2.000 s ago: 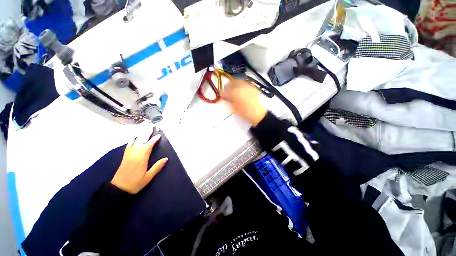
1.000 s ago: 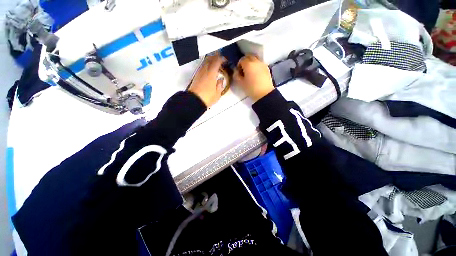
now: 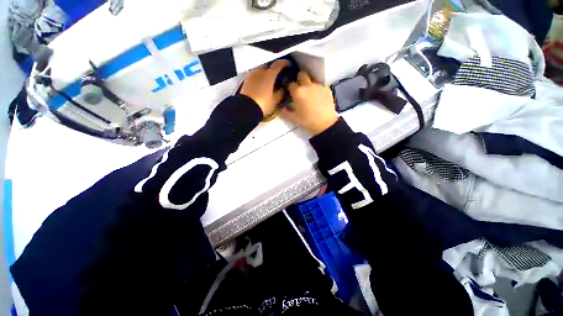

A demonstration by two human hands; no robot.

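Note:
My left hand (image 3: 264, 88) and my right hand (image 3: 310, 103) are close together behind the front of the table, at the foot of the white sewing machine (image 3: 123, 58). Their fingers meet around a small dark thing (image 3: 286, 80), mostly hidden, that looks like dark cloth. A yellow-orange scissors handle (image 3: 270, 116) shows partly below my left hand. The navy garment panel (image 3: 80, 213) lies on the table at the left, partly under my left sleeve.
A black device with a cable (image 3: 364, 86) lies right of my hands. Grey, white and checked cut pieces (image 3: 494, 92) are heaped at the right. A ruler strip (image 3: 265, 207) runs along the front edge. A blue crate (image 3: 324, 225) stands below the edge.
My left hand has left the navy panel and moved right and back to join my right hand. Over the last second both hands stay together, with fingers shifted around the dark thing.

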